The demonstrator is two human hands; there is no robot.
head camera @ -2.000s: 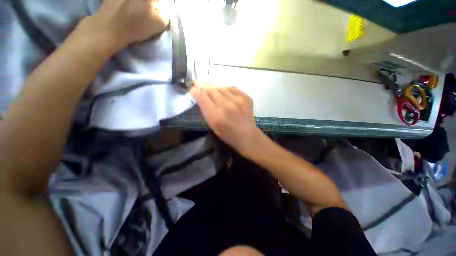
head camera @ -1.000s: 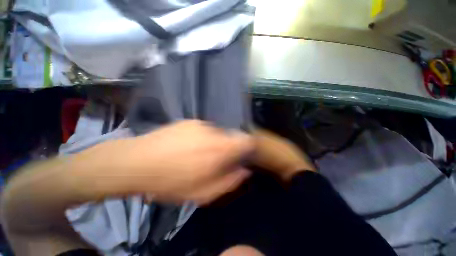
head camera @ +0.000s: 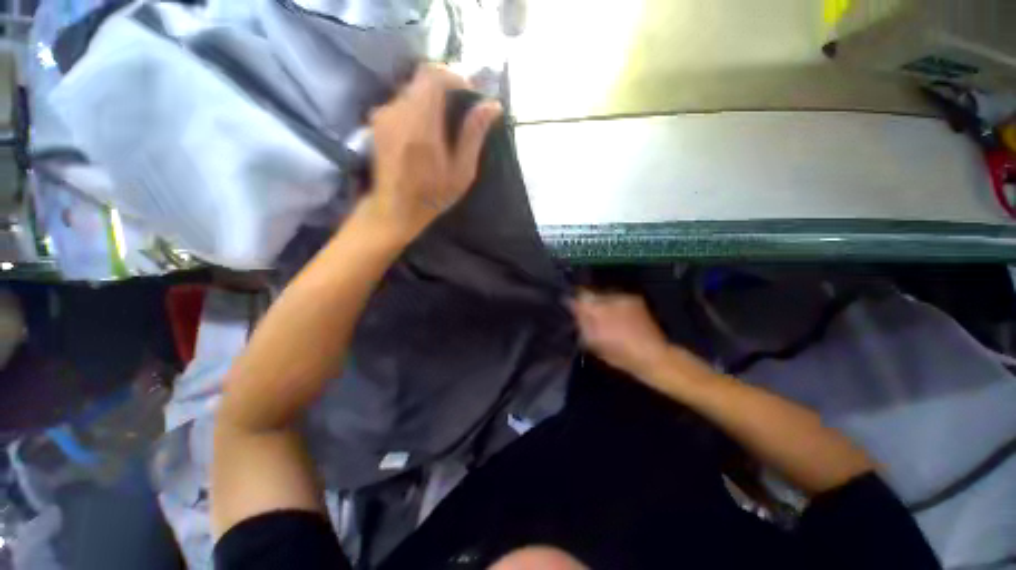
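Observation:
Dark grey fabric (head camera: pixel 446 345) hangs from the tabletop over the green edge towards the lap, with a small white label low on it. My left hand (head camera: pixel 429 145) lies on the cloth on the table below the needle area, thumb and fingers apart. My right hand (head camera: pixel 615 331) pinches the right edge of the dark grey fabric below the table edge; its fingertips are blurred. Light grey fabric (head camera: pixel 167 123) with dark strips lies in loose folds on the table to the left. The presser foot area (head camera: pixel 513 17) is washed out by the lamp.
The machine bed (head camera: pixel 691 56) and green table edge (head camera: pixel 780 239) run to the right. Red-handled scissors (head camera: pixel 1000 178) are cut off at the right rim. A plastic packet (head camera: pixel 84 228) lies at the left end. A light grey work bundle (head camera: pixel 891 379) hangs below the table at right.
The dark grey fabric now spreads down over the lap. My left hand has moved from near the lap up onto the cloth on the table. My right hand is at the fabric's right edge.

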